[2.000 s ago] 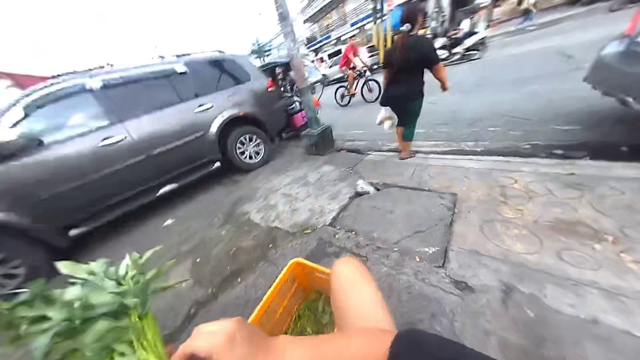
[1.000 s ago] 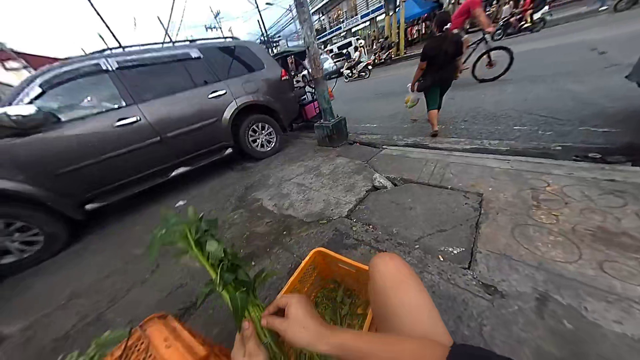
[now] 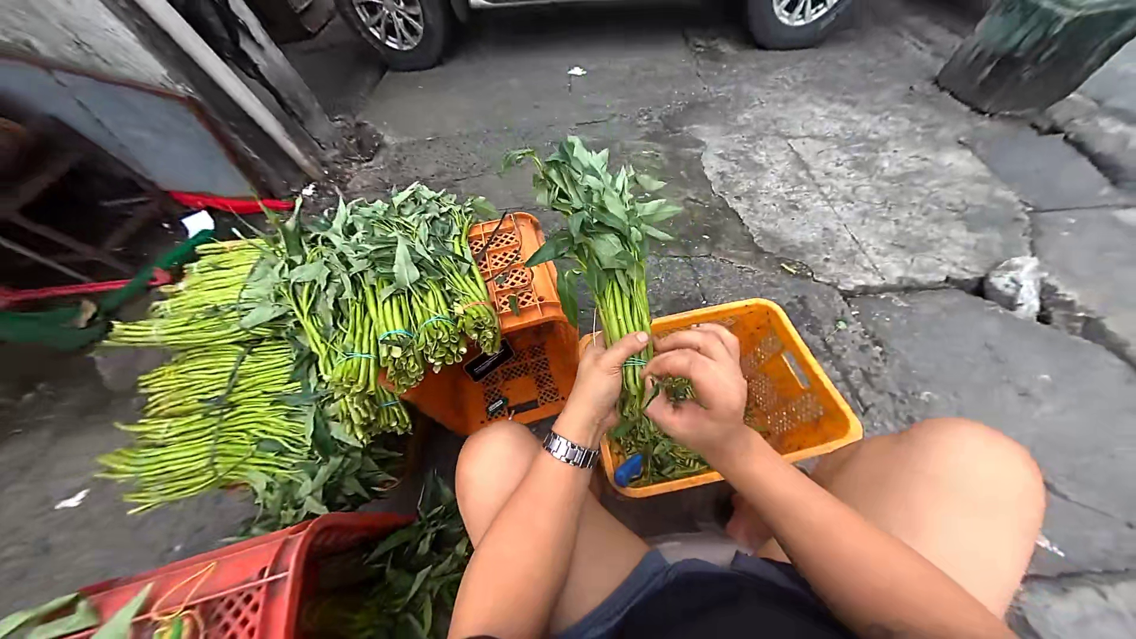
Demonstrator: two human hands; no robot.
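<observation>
My left hand [image 3: 605,377] grips the stems of an upright bunch of water spinach [image 3: 612,248], its leaves pointing away from me. A thin teal band [image 3: 634,361] circles the stems. My right hand [image 3: 701,382] is at the right side of that band, thumb and fingertips pinched near the stems; what they pinch is too small to tell. Below both hands is a yellow plastic crate [image 3: 799,382] with loose leaves and cut stems [image 3: 661,457] inside, and a blue object [image 3: 628,470] at its near left corner. Tied bunches of water spinach [image 3: 390,302] are piled to the left.
An orange crate [image 3: 524,293] stands behind my left knee, partly under the piled bunches. A red crate [image 3: 222,577] with greens is at the lower left. A parked car's wheel [image 3: 390,22] and a green-painted post base [image 3: 1021,53] are farther off. Cracked concrete [image 3: 852,195] surrounds these.
The view has swung down and left, bringing the piled bunches into sight. The bunch, tilted left one second ago, now stands more upright in my left hand, with my right hand still beside its stems.
</observation>
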